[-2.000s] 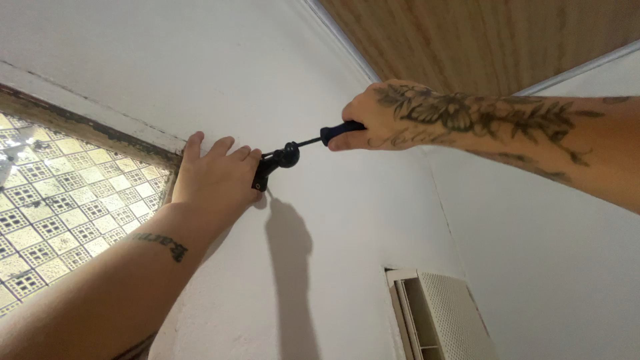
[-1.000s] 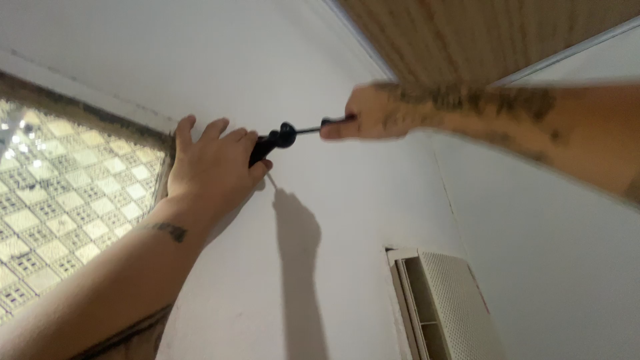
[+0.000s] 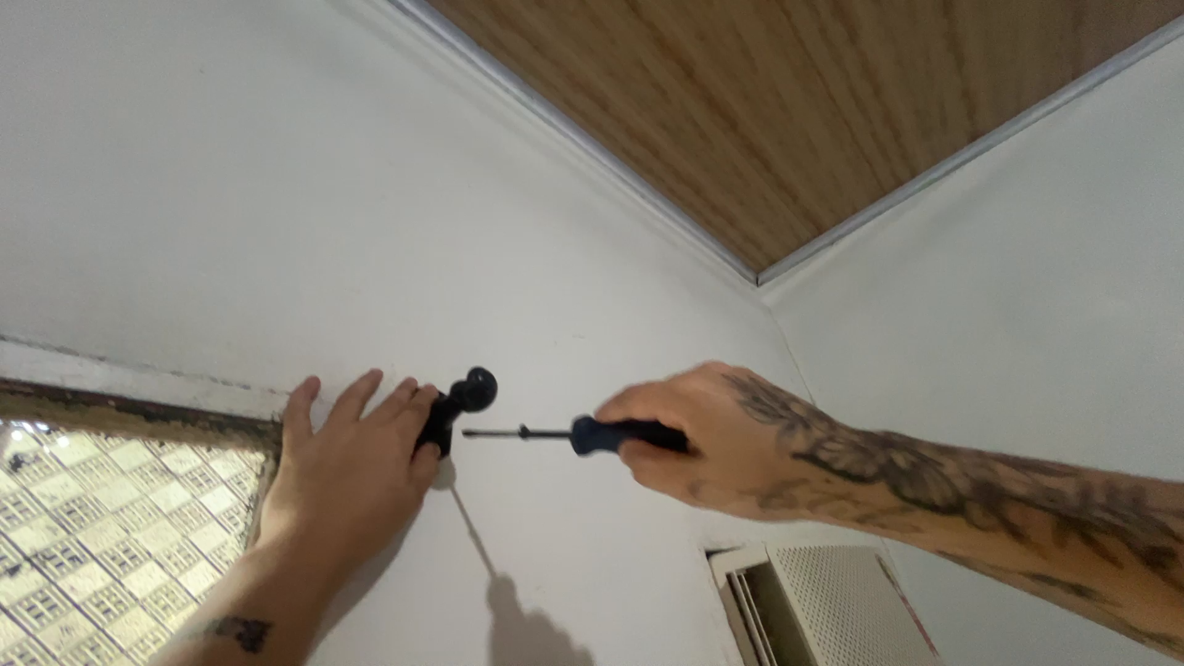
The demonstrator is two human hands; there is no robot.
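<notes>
My left hand [image 3: 356, 462] presses a black bracket with a rounded knob end [image 3: 453, 412] against the white wall, its fingers spread over the wall beside the window frame. In my right hand [image 3: 712, 435] is a screwdriver [image 3: 592, 435] with a dark blue handle and a thin shaft that points left. The shaft carries a small dark piece partway along. A small gap shows between the screwdriver's tip and the bracket, just below the knob. My left fingers hide part of the bracket's base.
A window with patterned glass [image 3: 111, 546] and a worn frame fills the lower left. Below my right hand, a cream perforated box [image 3: 832, 592] sits in the wall. The wood-look ceiling [image 3: 740, 120] with pale trim [image 3: 592, 153] meets the walls above.
My right hand has moved the screwdriver down and away from the knob end of the bracket, where its shaft reached two seconds ago. My left hand stays on the bracket. The view has shifted.
</notes>
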